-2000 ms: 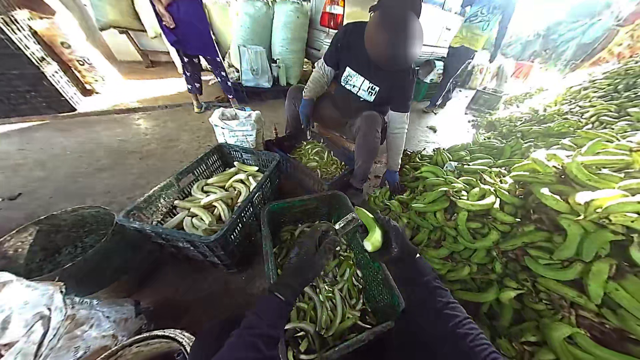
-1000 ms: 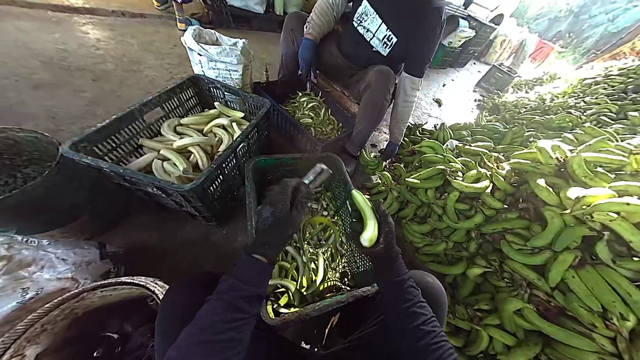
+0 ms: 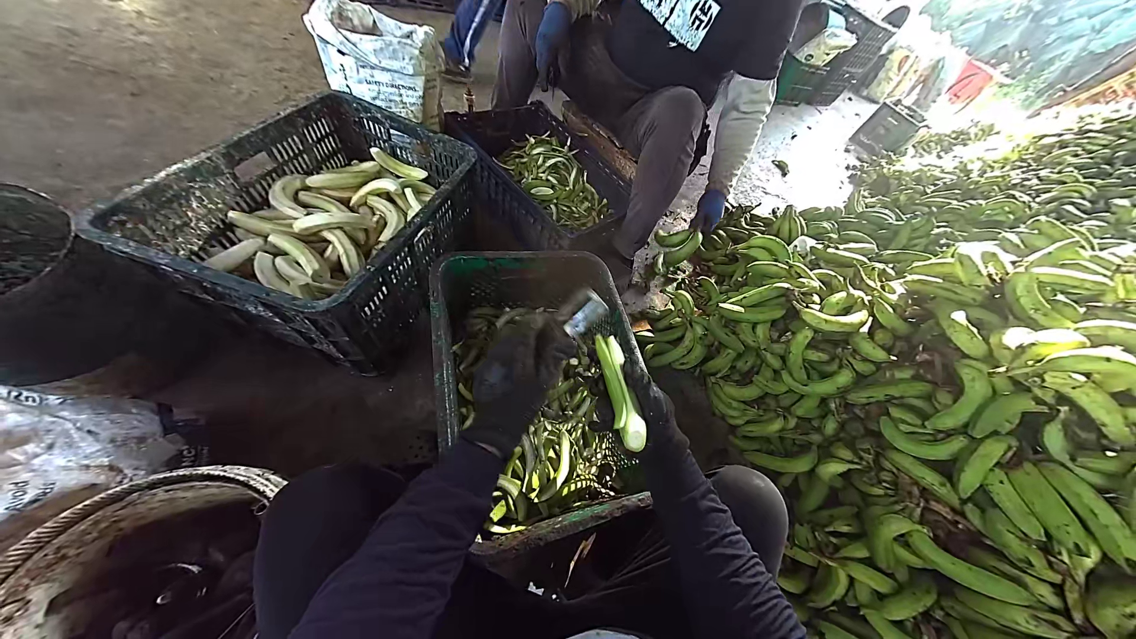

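My left hand (image 3: 515, 377), in a dark glove, grips a short tool with a flat metal blade (image 3: 587, 314), blurred; its exact kind cannot be told. In my right hand (image 3: 652, 408), also gloved, is a green plantain (image 3: 621, 395) held nearly upright, with a pale strip and a pale cut end facing down. The blade is just above the plantain's upper end. Both hands are over a dark green plastic crate (image 3: 437, 355) of green peel strips (image 3: 541, 470) between my knees. Peeled pale plantains (image 3: 328, 222) lie in a black plastic crate (image 3: 390, 311) at the left.
A large heap of green plantains (image 3: 887, 382) covers the right side. Opposite, a seated person (image 3: 661, 133) with blue gloves reaches to the heap beside another crate (image 3: 524, 209) of peels. A white sack (image 3: 377, 67), a dark tub (image 3: 35, 240) and a rope-rimmed basket (image 3: 133, 497) stand leftward.
The plantain in my right hand was mostly green and now shows a pale strip and a pale lower end. The blade has moved closer to it since one second ago.
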